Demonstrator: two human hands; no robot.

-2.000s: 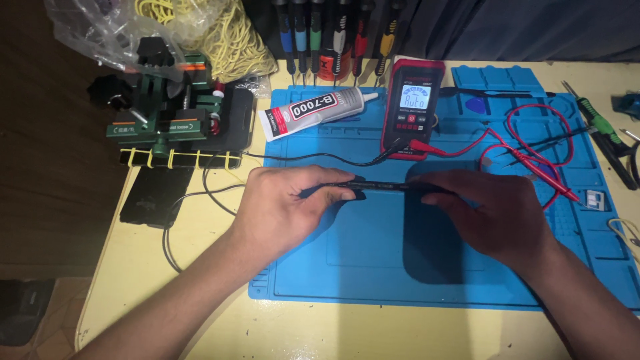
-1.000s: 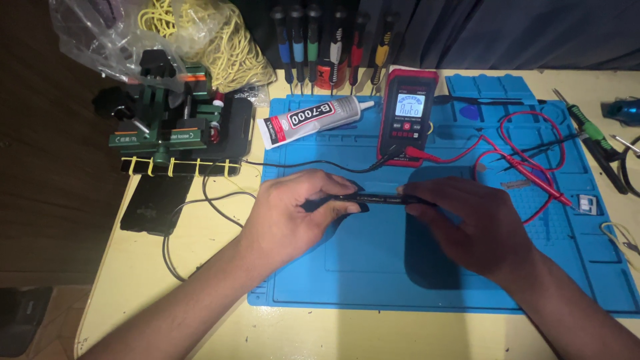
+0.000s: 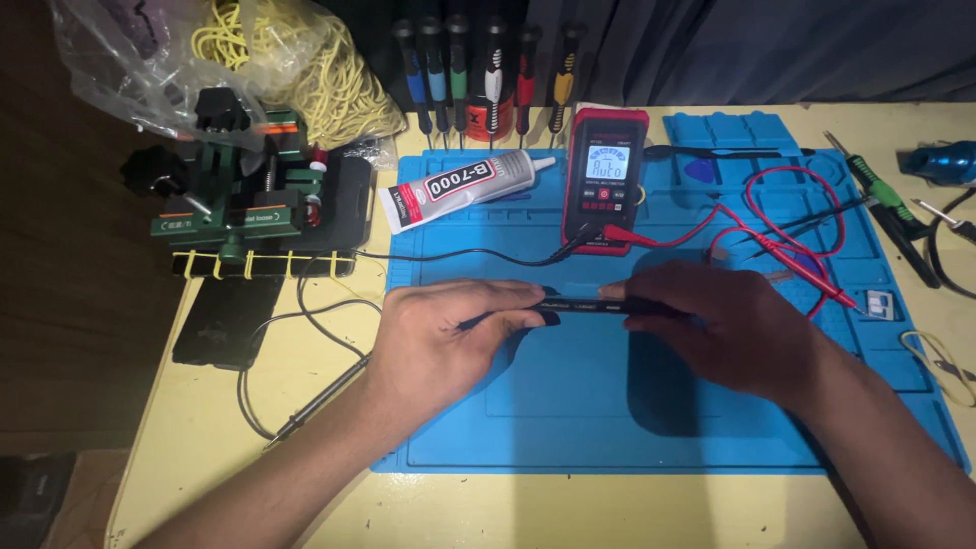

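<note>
Between my two hands is a thin dark flat object (image 3: pixel 583 305), seen edge-on above a blue silicone repair mat (image 3: pixel 564 442); it may be a phone, but its faces are hidden. My left hand (image 3: pixel 450 335) pinches its left end between thumb and fingers. Its right end is gripped by my right hand (image 3: pixel 709 328), which lies in shadow. Beyond the hands, a red and black digital multimeter (image 3: pixel 606 179) lies on the mat with its screen lit. A B-7000 glue tube (image 3: pixel 465 187) lies left of the meter.
Screwdrivers (image 3: pixel 494 76) stand in a row at the back. At left are a green clamp fixture (image 3: pixel 229 217), a dark flat panel (image 3: pixel 225 324), a black probe (image 3: pixel 320 396) and a bag of yellow cord (image 3: pixel 335 84). A red probe (image 3: pixel 816 278) and a green-handled tool (image 3: pixel 877 187) lie right.
</note>
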